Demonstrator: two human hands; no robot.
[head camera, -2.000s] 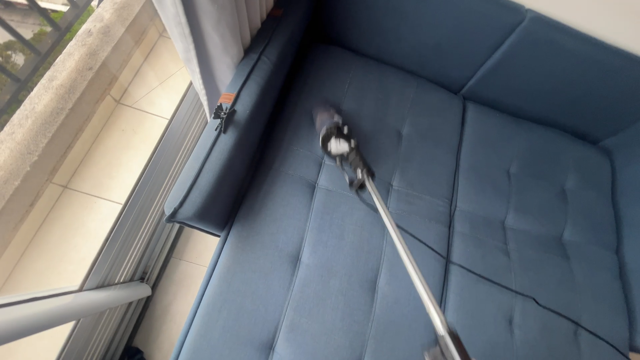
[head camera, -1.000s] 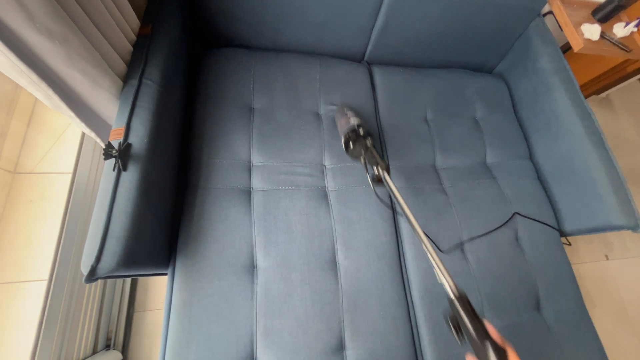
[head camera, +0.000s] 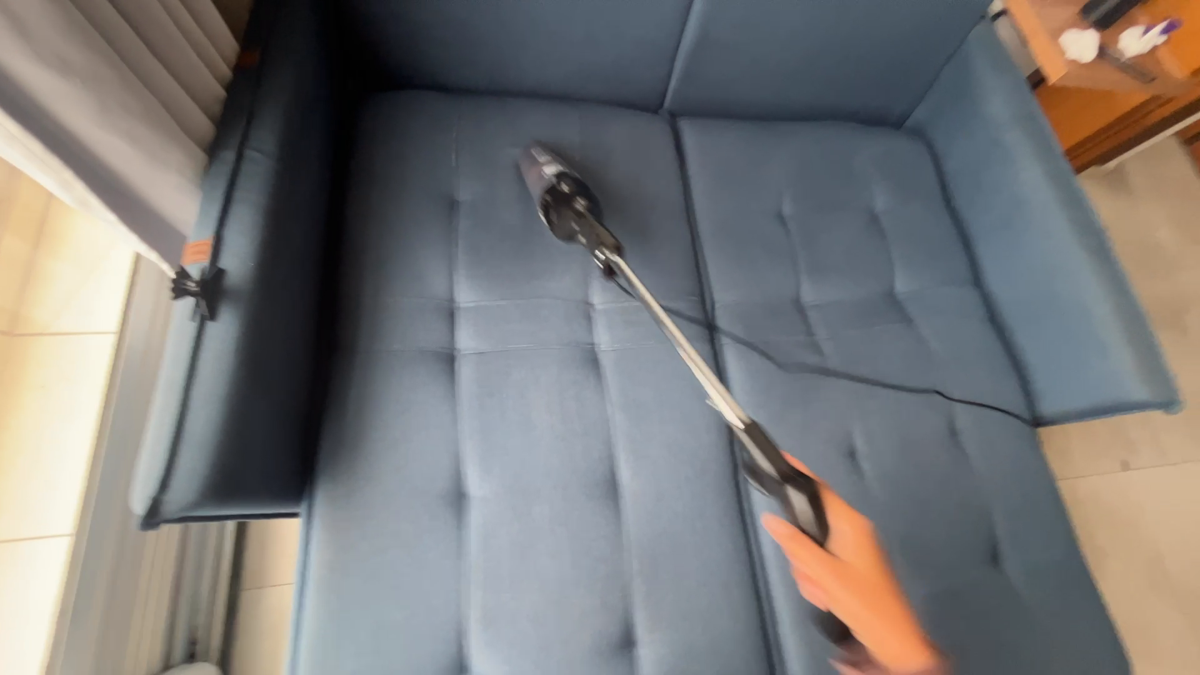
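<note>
My right hand (head camera: 858, 572) is closed around the black handle of a stick vacuum cleaner (head camera: 684, 347) at the lower right. From the handle, its thin metal tube slants up and left to a dark, partly clear head, blurred, over the left seat of a blue tufted sofa (head camera: 534, 412). A black power cord (head camera: 862, 378) runs from the lower end of the head across the right seat to the sofa's right edge. My left hand is out of view.
Left, a black clip (head camera: 197, 291) sits on the sofa's armrest (head camera: 262, 375) beside a grey curtain (head camera: 122, 103). The right armrest (head camera: 1050, 253) borders a tiled floor (head camera: 1134, 506). A wooden table (head camera: 1116, 103) with small objects stands at the upper right.
The view has shifted right, bringing the right armrest and table into sight. My right hand, out of frame two seconds ago, now shows on the handle. The vacuum head has moved toward the backrest since one second ago.
</note>
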